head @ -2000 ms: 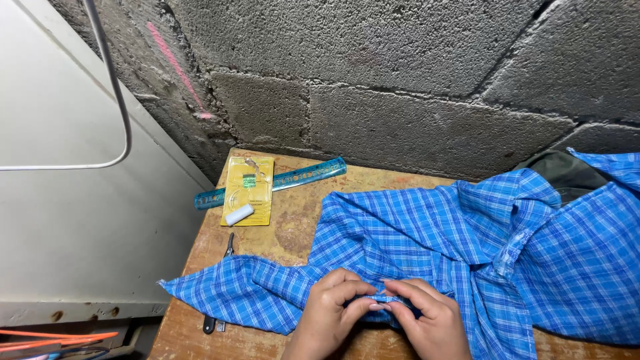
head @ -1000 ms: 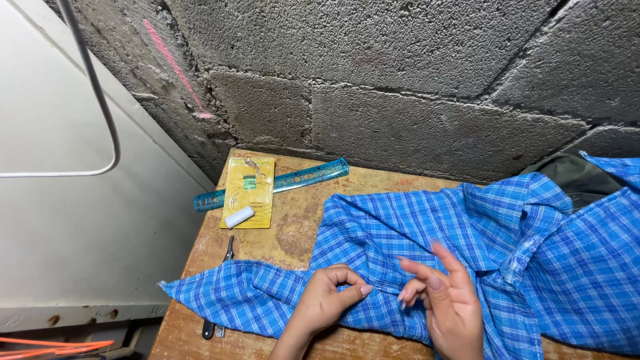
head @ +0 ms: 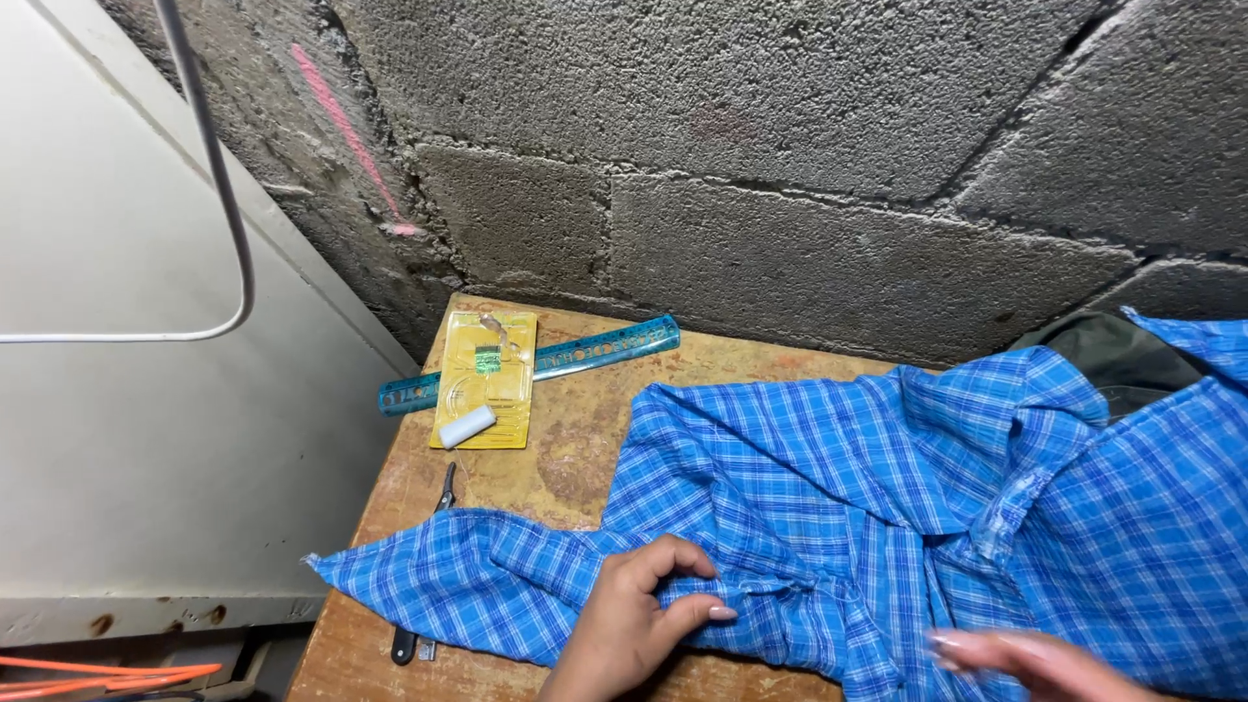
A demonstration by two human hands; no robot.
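Blue plaid cloth (head: 780, 448) with white lines lies bunched over the wooden table, its narrow end pointing left. My left hand (head: 648, 609) rests at its near fold, with thumb and forefinger curved around a bit of the cloth; whether they pinch it is hard to tell. Off to the right, my right hand (head: 1024, 658) is low in the view, partly cut off by the frame's edge and blurred, over the cloth. No needle or thread can be made out at my fingers. A dark-handled tool (head: 403, 643) lies partly under the cloth's left end.
On the table (head: 570, 458), a yellow needle card (head: 483, 380) lies across a blue plastic ruler (head: 609, 348), with a white thread spool (head: 467, 427) on the card. A concrete block wall (head: 780, 253) stands behind. A white panel (head: 175, 390) and hanging cable (head: 234, 244) are at left.
Both hands were together at the fold two seconds ago. My right hand has since lifted away and moved right and toward the bottom edge. My left hand has stayed near the fold.
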